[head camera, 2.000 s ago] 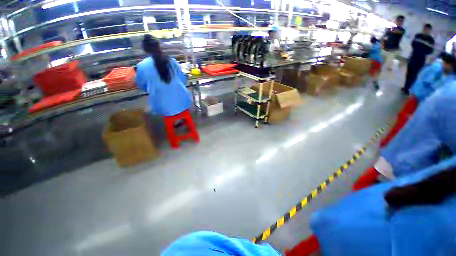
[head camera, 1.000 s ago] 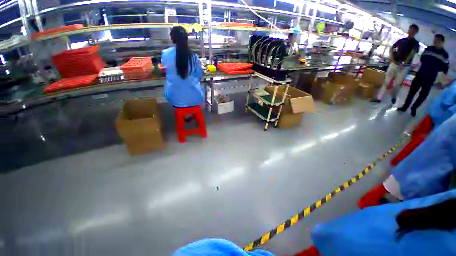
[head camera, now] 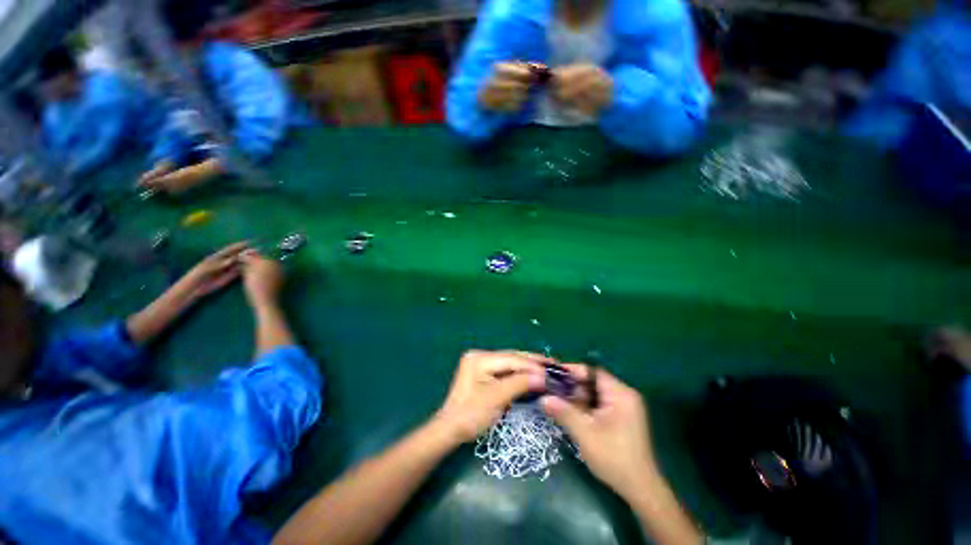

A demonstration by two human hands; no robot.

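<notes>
A small dark unit (head camera: 562,381) is held between the fingers of both my hands, above the near green worktop. My left hand (head camera: 492,392) grips its left side. My right hand (head camera: 611,424) grips its right side. The image is blurred, so details of the unit and any tool in my right hand cannot be told. A tangled heap of white strands (head camera: 520,445) lies on the worktop just below my hands.
A dark round fan (head camera: 788,458) stands at right. Dark units (head camera: 500,262) lie singly on the brighter green strip (head camera: 660,256), with a yellow part (head camera: 197,218) farther left. Another worker's forearms (head camera: 266,293) reach in from the left. A person in blue sits opposite, near another white heap (head camera: 754,168).
The view has swung from the hall floor, cartons and shelves to the green work surface. Both my hands now show, with the dark unit held in them; they were out of view before.
</notes>
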